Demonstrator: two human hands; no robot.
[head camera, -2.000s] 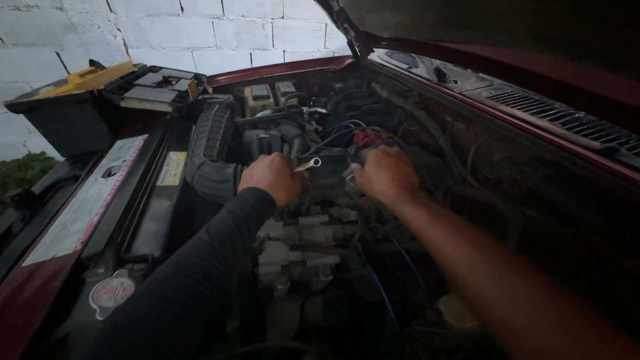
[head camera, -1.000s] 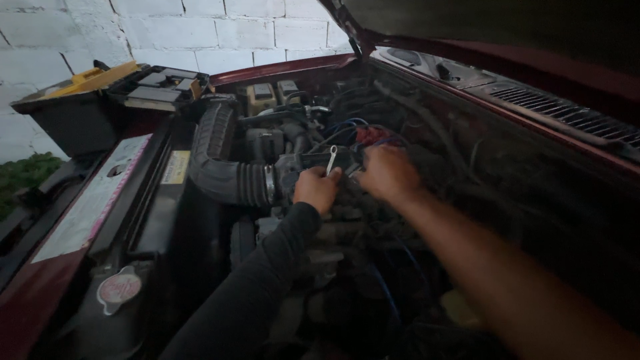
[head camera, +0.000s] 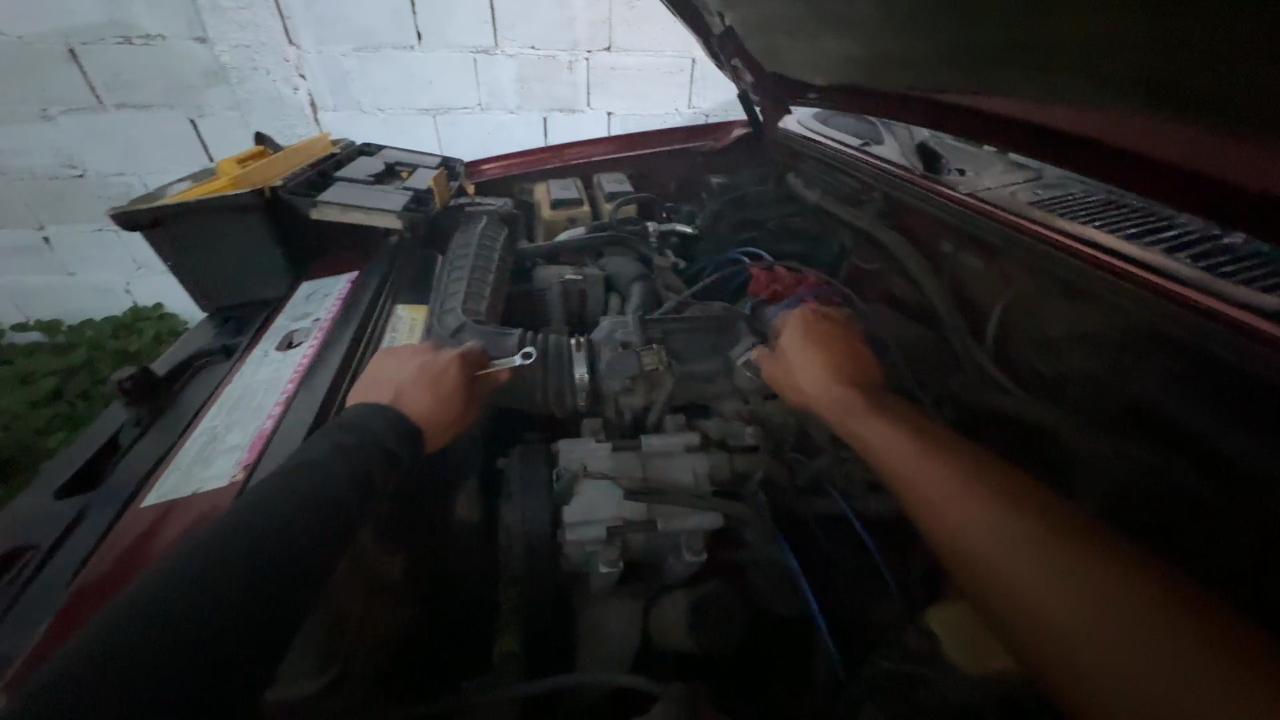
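My left hand is closed on a small wrench, whose ring end sticks out to the right. It is over the ribbed black air intake hose, just left of its metal clamp. My right hand is at the far side of the engine, beside a red cloth and blue cables. A small metallic piece shows at its fingertips; whether the hand grips it is too dim to tell. The metal engine parts lie between and below both hands.
An open black and yellow toolbox stands on the car's front left edge, its organizer tray beside it. The raised hood overhangs the upper right. A white block wall stands behind, with green plants at the left.
My left hand, with the wrench, has moved left from the middle of the engine, near my right hand, to the intake hose. My right hand has stayed at about the same place.
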